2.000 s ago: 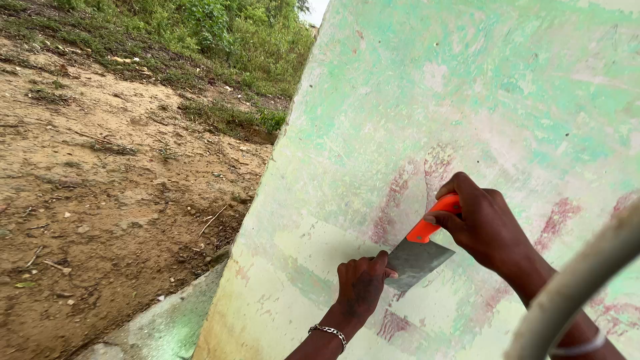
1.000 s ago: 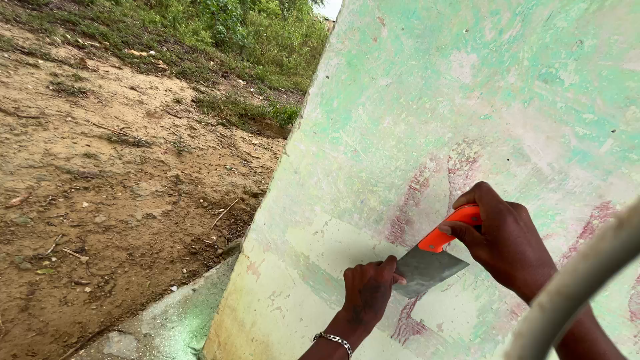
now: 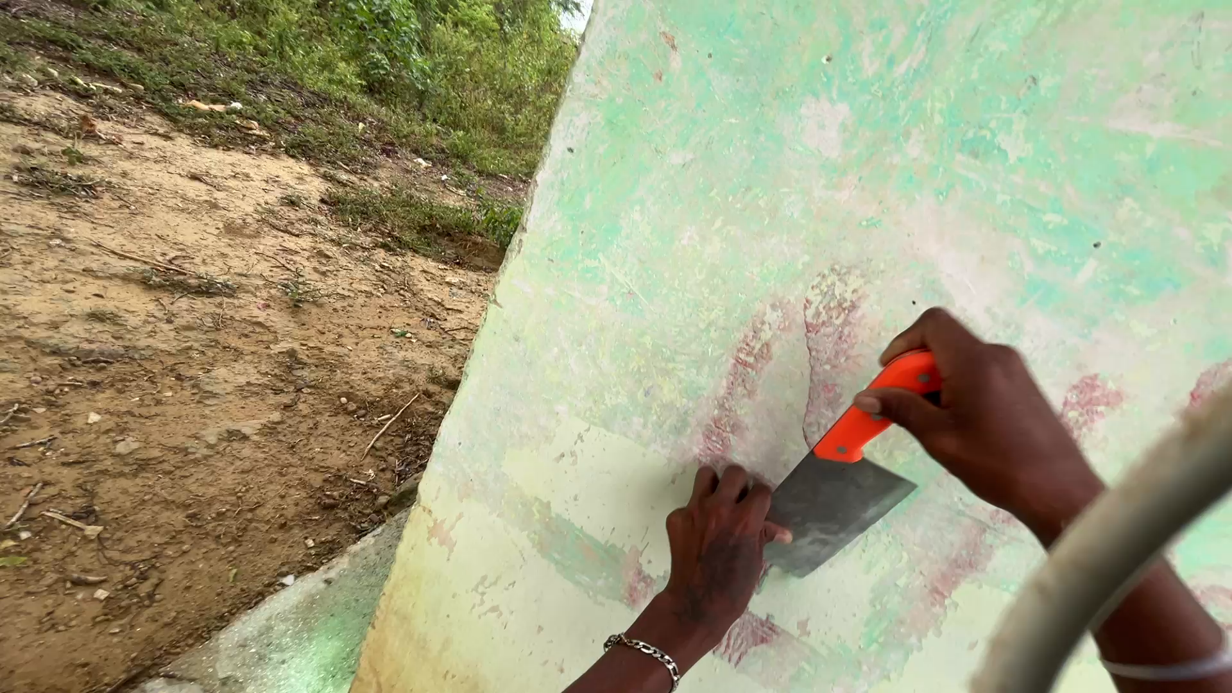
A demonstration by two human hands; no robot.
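Observation:
A wide metal blade with an orange riveted handle, a cleaver-like scraper (image 3: 837, 510), lies tilted close against a painted wall (image 3: 654, 241) with worn green, cream and reddish patches. My right hand (image 3: 982, 414) grips the orange handle, thumb along its near side. At the blade's left edge is my left hand (image 3: 717, 539), fingers bent against the wall and thumb touching the blade; its fingertips are partly hidden. A chain bracelet (image 3: 643, 654) circles my left wrist, and a pale band (image 3: 1169, 666) my right.
A thick, blurred curved bar (image 3: 1097, 553) crosses the lower right, in front of my right forearm. Left of the wall's edge are bare soil (image 3: 212, 385) with twigs and stones, green bushes (image 3: 433, 67) behind, and a concrete ledge (image 3: 298, 602) at the wall's foot.
Both hands remain at the blade, with my right hand still around the orange handle. The view has shifted a little.

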